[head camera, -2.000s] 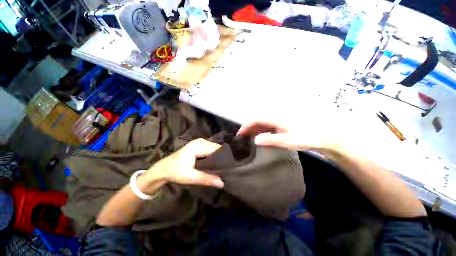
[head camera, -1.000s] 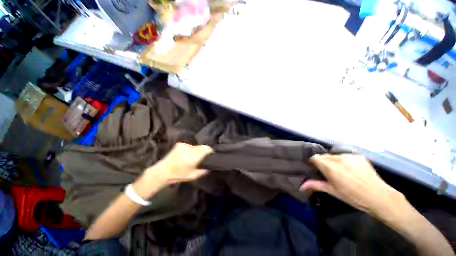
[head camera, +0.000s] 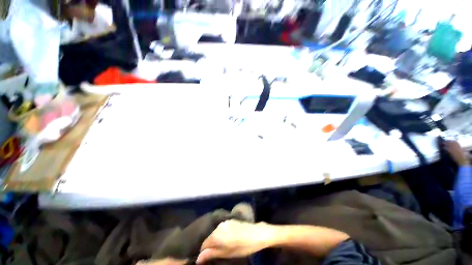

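The brown garment point(head camera: 189, 235) lies below the table's front edge, in front of me. My right hand point(head camera: 230, 240) is closed at its cloth near the bottom centre, with the fingers bent and the forearm reaching in from the right. A small pale blurred patch shows just above this hand; I cannot tell what it is. Of my left hand point(head camera: 161, 262) only a thin strip shows, cut off by the bottom edge, so its fingers are hidden.
The long white table point(head camera: 155, 150) spans the view, with a sewing machine's dark strip point(head camera: 263, 93) on it. More brown cloth point(head camera: 362, 217) lies at the lower right. Another person's hand point(head camera: 455, 151) is at the right edge. Another person sits at the upper left.
The view has swung up and to the right. The garment, earlier stretched between both hands, now shows only partly at the bottom. My hands are closer together and lower in the picture.
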